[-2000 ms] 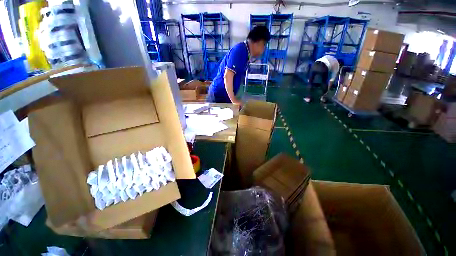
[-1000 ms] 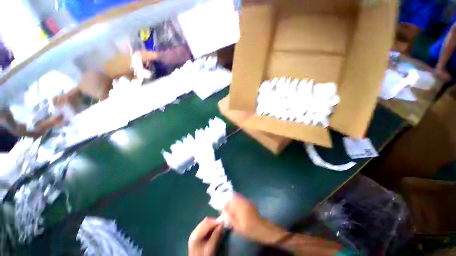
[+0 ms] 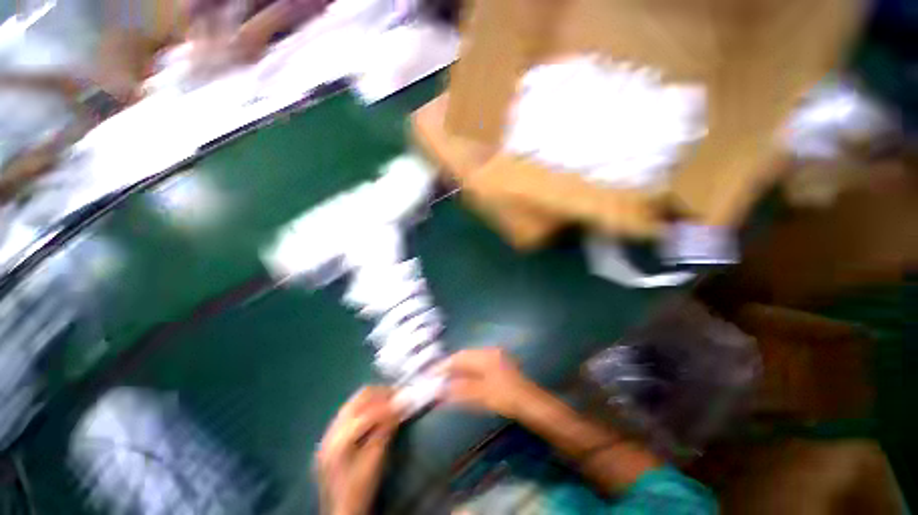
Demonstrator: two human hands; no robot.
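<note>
A row of nested white wrapped packets (image 3: 405,314) lies lengthwise on the dark green bench (image 3: 252,347). My left hand (image 3: 354,443) and my right hand (image 3: 481,382) both hold its near end, one on each side. The far end of the row touches a second packet row (image 3: 347,223) lying crosswise beyond it. The open brown carton (image 3: 594,206) stands tilted beyond my right hand, with white packet rows (image 3: 604,121) inside. The frame is blurred, so finger details are unclear.
Another white packet bundle (image 3: 151,458) lies at lower left. A curved white strip (image 3: 629,267) and a printed slip (image 3: 700,244) lie beside the carton. Clear plastic (image 3: 695,372) and brown cartons (image 3: 815,367) are at right. White sheets (image 3: 201,116) and blurred hands of people are across the bench.
The view has turned from the carton and floor to the bench, bringing both my hands into view. Since one second ago, both hands remain at the row's near end, and the scene has shifted in view.
</note>
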